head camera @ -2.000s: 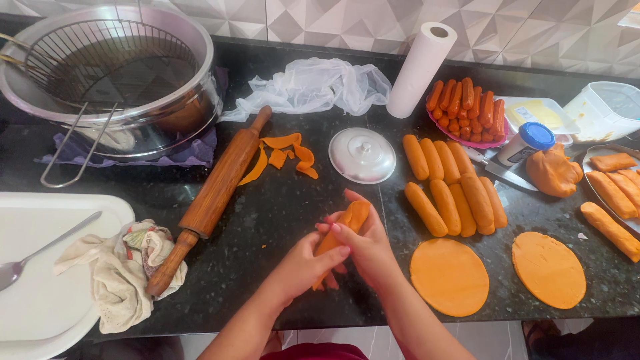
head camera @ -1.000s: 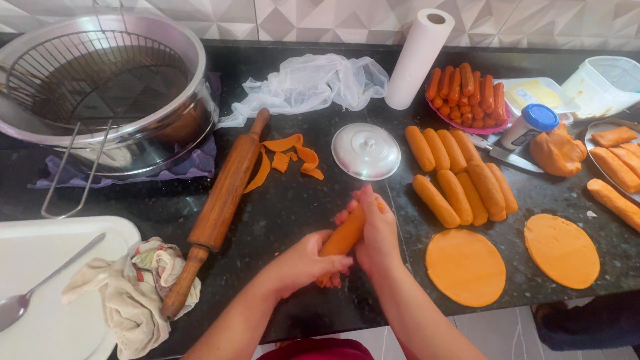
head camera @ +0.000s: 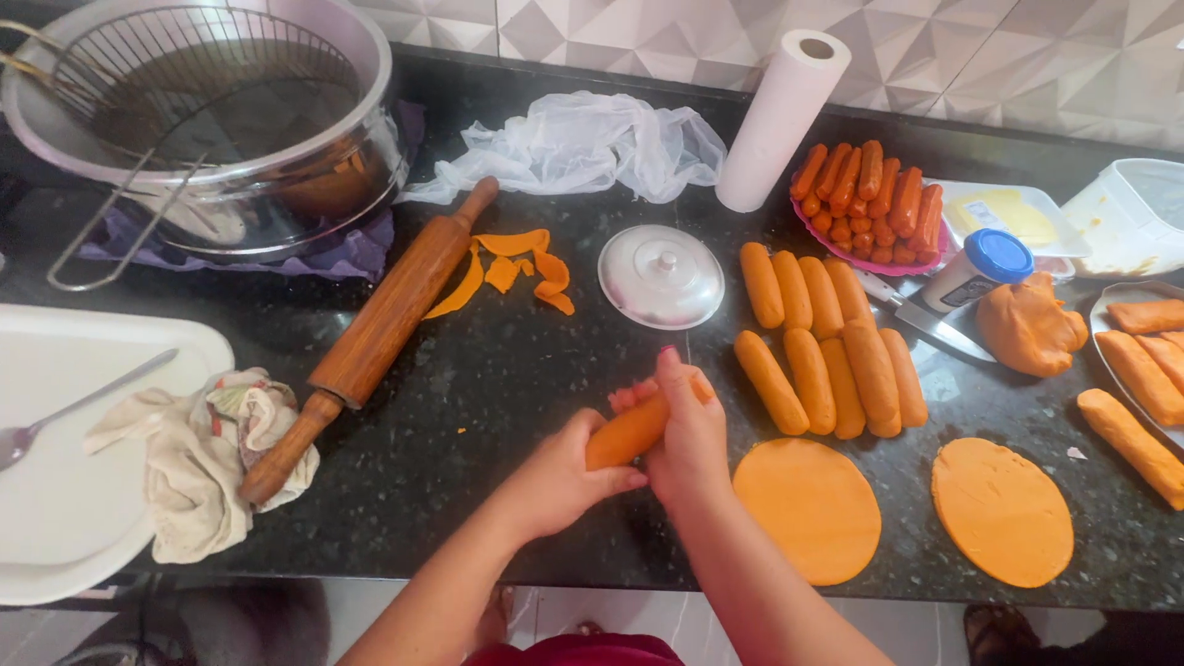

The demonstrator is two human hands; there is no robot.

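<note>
An orange dough roll (head camera: 629, 435) lies between my two hands above the front middle of the counter. My left hand (head camera: 569, 472) wraps its near end, while my right hand (head camera: 689, 425) closes round its far end. Just right of my right hand lie a flat orange dough round (head camera: 809, 511) and, farther right, a second round (head camera: 1002, 511). Behind them several finished dough rolls (head camera: 837, 381) rest in two rows. A metal lid (head camera: 661, 277) sits beyond my hands. Orange dough scraps (head camera: 504, 270) lie beside a wooden rolling pin (head camera: 393, 314), whose near handle rests on a cloth (head camera: 190, 462).
Back left stands a metal pot (head camera: 370, 157) with a wire basket (head camera: 222, 55). A white tray (head camera: 111, 319) holds a spoon. Toward the right are a paper towel roll (head camera: 777, 125), a pink plate (head camera: 934, 264) of sausages, a knife (head camera: 943, 330), a blue-lidded jar (head camera: 980, 268) and a dough lump (head camera: 1031, 324).
Both hands stay closed round the dough roll while their grip on it shifts. The near end of the roll shows more plainly now than two seconds ago.
</note>
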